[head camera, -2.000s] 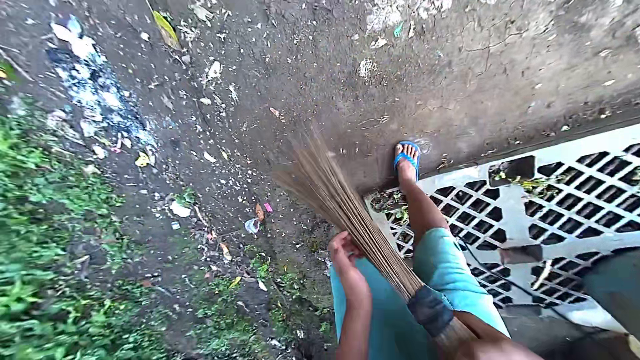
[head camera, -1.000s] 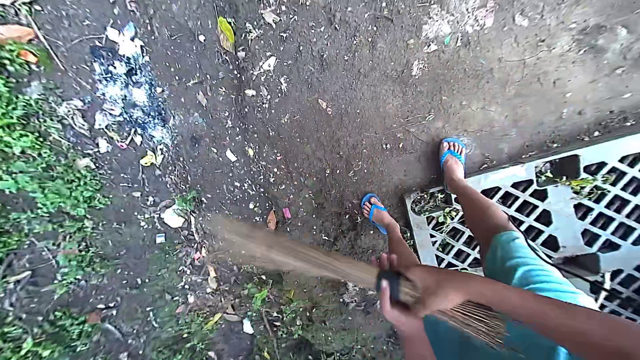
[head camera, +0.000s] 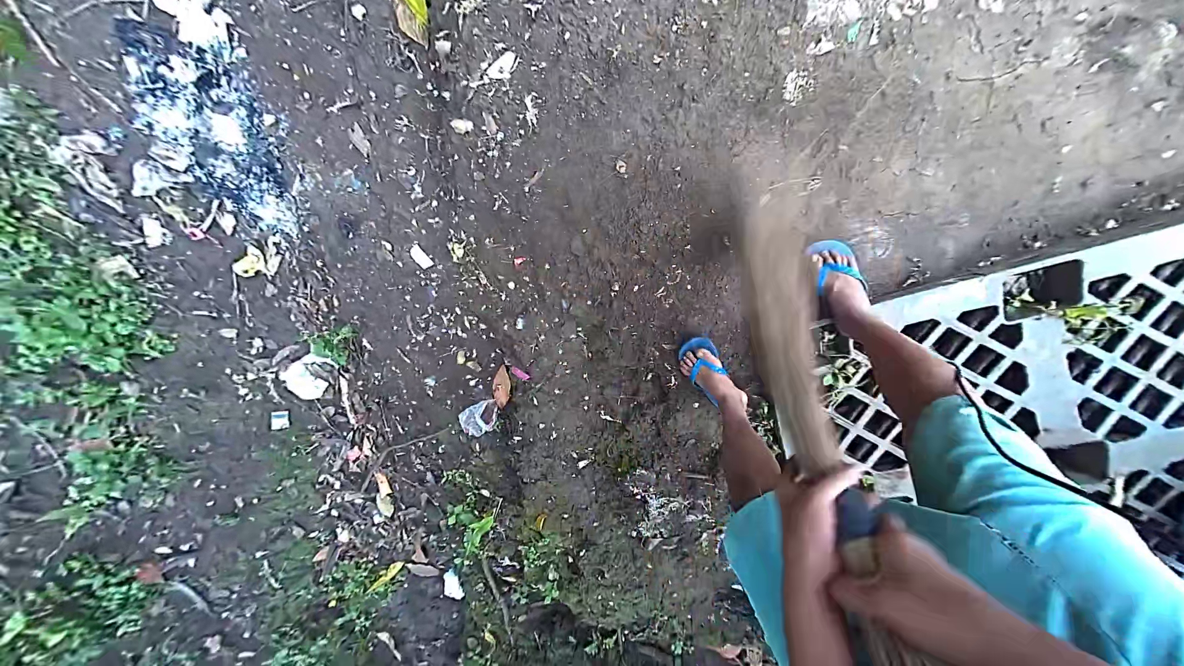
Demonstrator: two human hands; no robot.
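A stick broom [head camera: 786, 351], blurred by motion, stretches up from my hands, with its bristle tips near the blue flip-flops on my feet. My left hand [head camera: 814, 518] is closed around the bristle bundle just above the dark binding [head camera: 857, 516]. Below that binding my right hand [head camera: 883, 564] grips the butt end of the same broom. Both hands are in front of my turquoise shorts [head camera: 990, 499].
A white plastic lattice panel [head camera: 971, 291] lies at the right, under my right leg. Bare soil carries leaves, a clear plastic scrap [head camera: 478, 418] and paper bits. Ash-like burnt residue [head camera: 217, 129] and green weeds [head camera: 65, 305] are at the left.
The broom's bristles have swung from pointing left to pointing up, beside my feet. Two seconds ago my left hand was apart from the binding; now both hands are close to it.
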